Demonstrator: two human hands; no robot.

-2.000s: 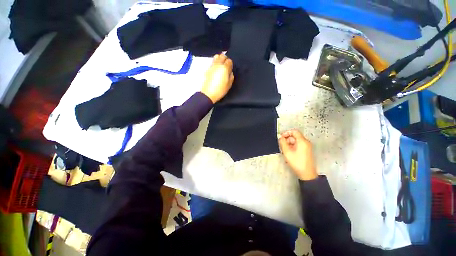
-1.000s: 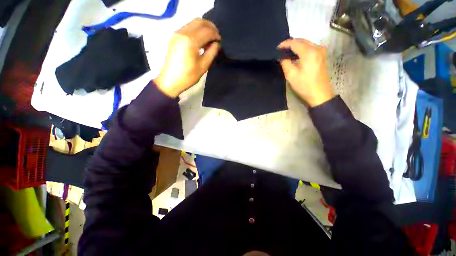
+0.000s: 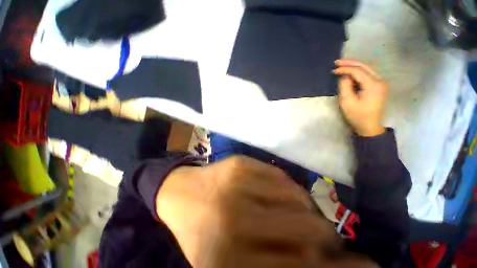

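Black garment panels (image 3: 293, 55) lie in overlapping layers on the white-covered table, with a shallow notched front edge. My right hand (image 3: 362, 94) is at their right edge, fingers curled; whether it pinches cloth is unclear. My left hand (image 3: 235, 209) is large and blurred close to the camera, below the table's front edge in the view; its fingers and any hold cannot be made out. A small black cloth bundle (image 3: 112, 18) lies upper left, with a blue strip (image 3: 124, 56) below it. Another black piece (image 3: 165, 81) lies at the front left table edge.
The metal iron (image 3: 454, 21) is cut off at upper right. Dark-handled shears (image 3: 454, 172) lie in the blue tray (image 3: 467, 183) at the right. A red crate (image 3: 31, 112) stands at left, beside long dark cloth (image 3: 94, 133) over boxes.
My left hand has left the panels and come up close to the camera. My right hand remains at their right edge. The view has shifted, so the table things sit higher.
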